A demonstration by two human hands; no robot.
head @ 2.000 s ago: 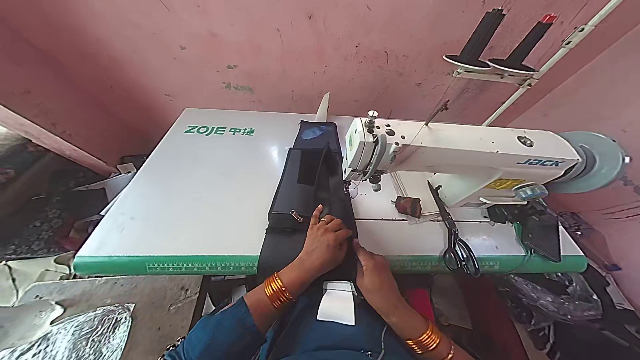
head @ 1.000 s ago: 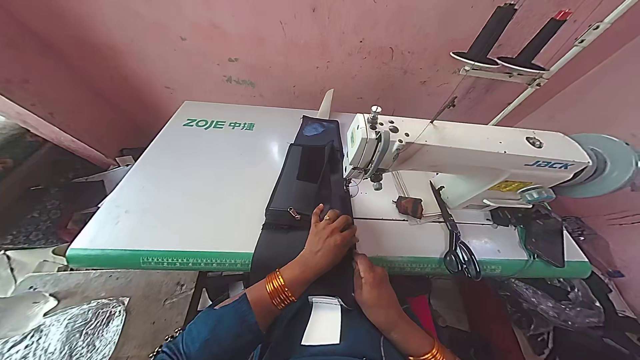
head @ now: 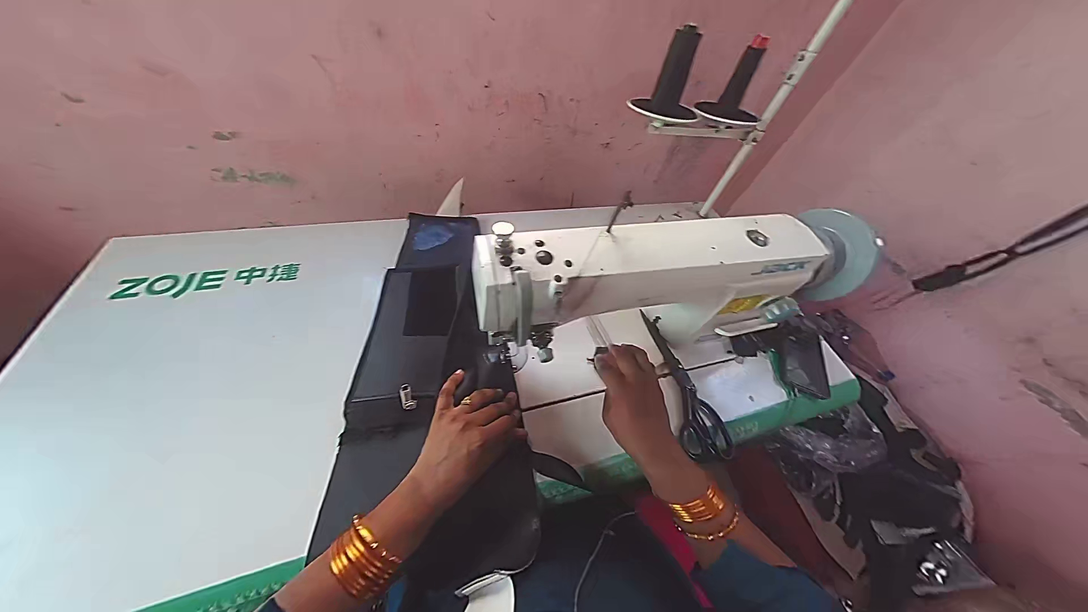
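Observation:
A long black fabric piece with a pocket and a small metal zipper pull [head: 408, 396] lies along the left side of the white sewing machine [head: 663, 263], its right edge by the needle area. My left hand [head: 472, 433] rests flat on this black fabric [head: 391, 459], fingers spread, just in front of the presser foot. To the right of the needle, my right hand [head: 633, 399] is over the machine bed with its fingers curled at a small dark item, which they mostly hide. Black-handled scissors [head: 701, 421] lie beside my right hand.
Two black thread cones [head: 677, 68] stand on a rack behind the machine. A dark flat object [head: 803, 365] lies on the table's right end. Plastic bags and dark scraps [head: 884, 476] are heaped right of the table. The pink wall [head: 340, 110] runs close behind.
My right hand has left the black fabric's near edge and moved up and right to the small dark item on the machine bed. My left hand stays on the fabric. The view has shifted.

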